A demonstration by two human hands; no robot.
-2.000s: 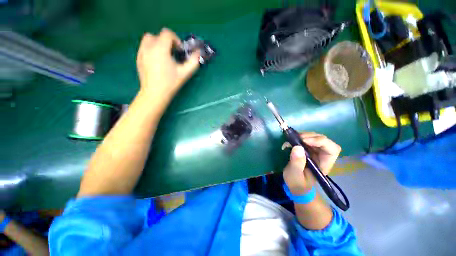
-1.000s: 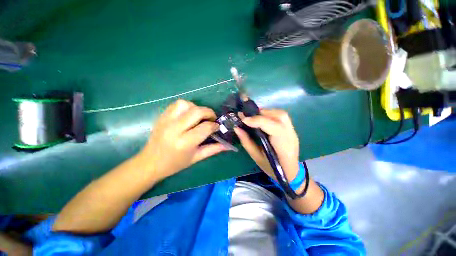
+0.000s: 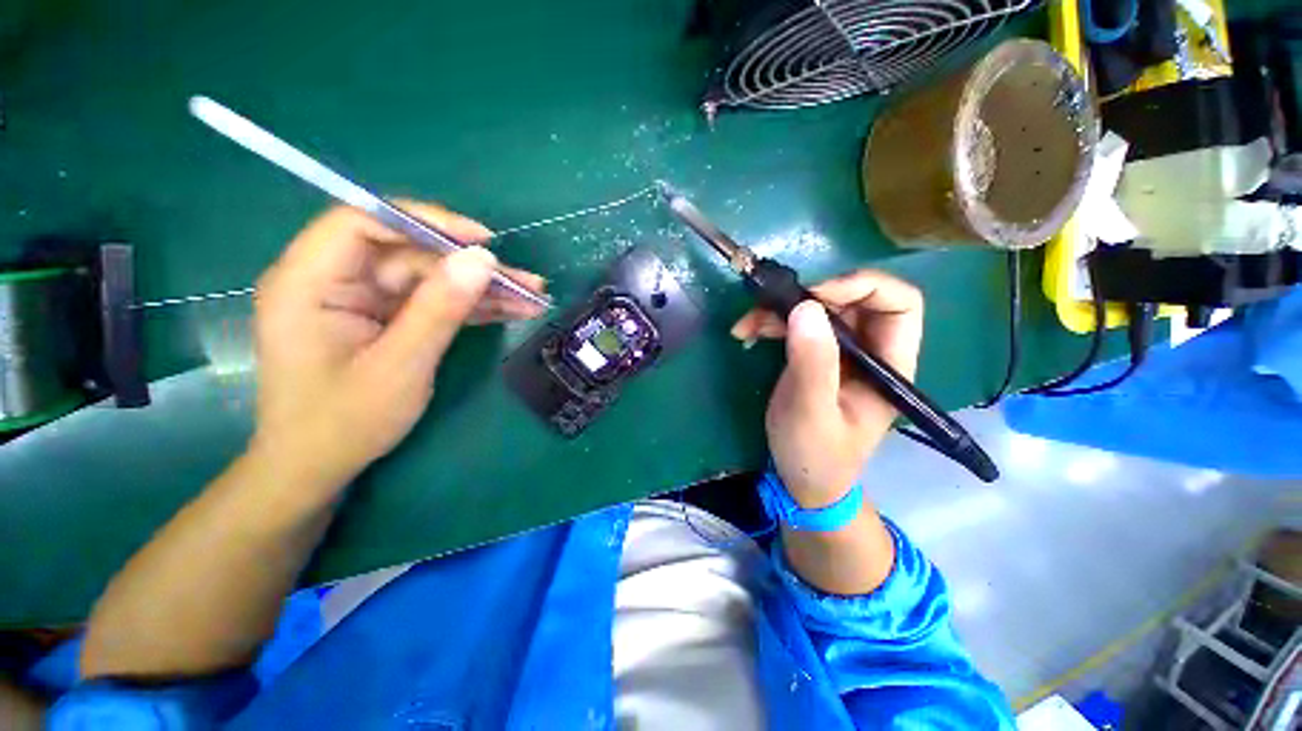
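Observation:
A black watch unit [image 3: 608,344] with white and green patches inside sits in a dark flat holding fixture [image 3: 660,290] on the green mat. My left hand [image 3: 386,321] is left of the fixture and holds silver tweezers [image 3: 307,169], their tip near the fixture's left edge. My right hand [image 3: 843,386] is right of the fixture and holds a black soldering iron [image 3: 892,383]. The iron's tip is above the fixture, near the end of the thin solder wire [image 3: 571,214]. The wire runs left behind my left hand to the solder spool [image 3: 40,343], cut off by the picture's edge.
A brown tip-cleaning pot [image 3: 914,160] stands at the upper right, beside a black fan with a round wire grille [image 3: 867,50]. A yellow tray [image 3: 1064,271] with black devices and cables is at the far right. Small bright specks lie on the mat [image 3: 500,86] around the iron's tip.
Both hands were together over the unit and have moved apart, leaving it uncovered in the fixture. The tweezers now point up and left from my left hand. The spool has shifted left in view.

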